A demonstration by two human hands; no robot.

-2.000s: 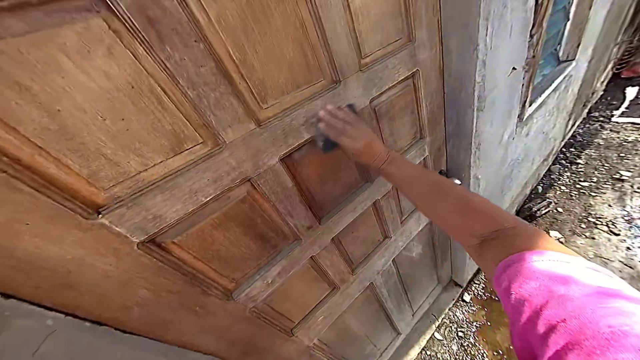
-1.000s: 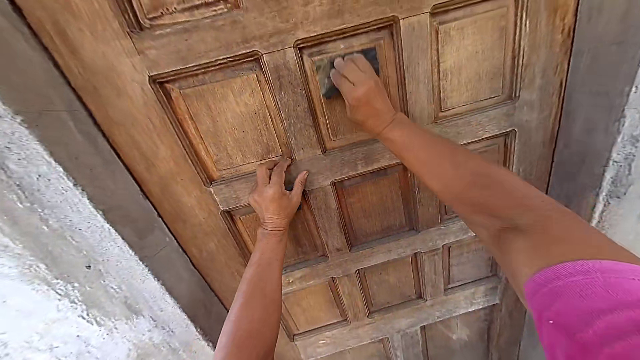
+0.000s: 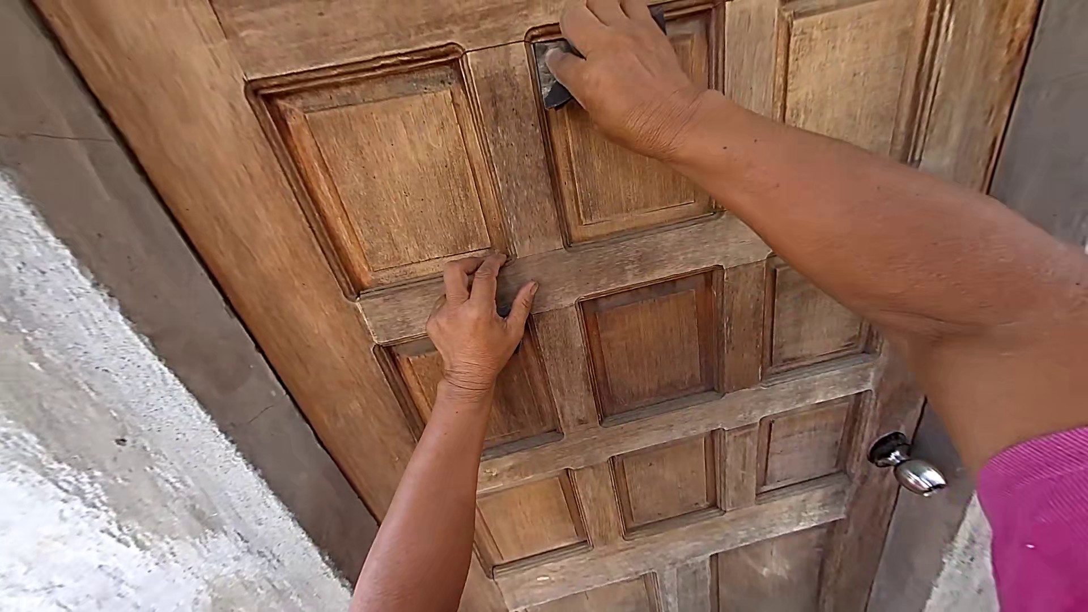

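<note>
A paneled wooden door [image 3: 653, 350] fills most of the head view, its wood worn and paler on the rails. At the top, my right hand [image 3: 625, 72] is closed on a dark, flat piece [image 3: 554, 81], perhaps sandpaper or a pad, pressed on an upper middle panel. The palm hides much of that piece. My left hand [image 3: 478, 323] rests with its fingertips on the rail below the upper left panel [image 3: 395, 170]. Its fingers are bent and apart. A small dark spot shows between thumb and fingers; what it is I cannot tell.
A round metal door knob [image 3: 918, 476] sticks out at the lower right. The grey door frame [image 3: 212, 365] runs down the left side beside a rough, pale plastered wall [image 3: 127, 476]. Another part of the frame [image 3: 1041, 127] stands at the right edge.
Two seconds ago only my right hand showed, at a darker panel; by one second ago it was at a higher panel and my left hand was on the door. The view has shifted strongly.
</note>
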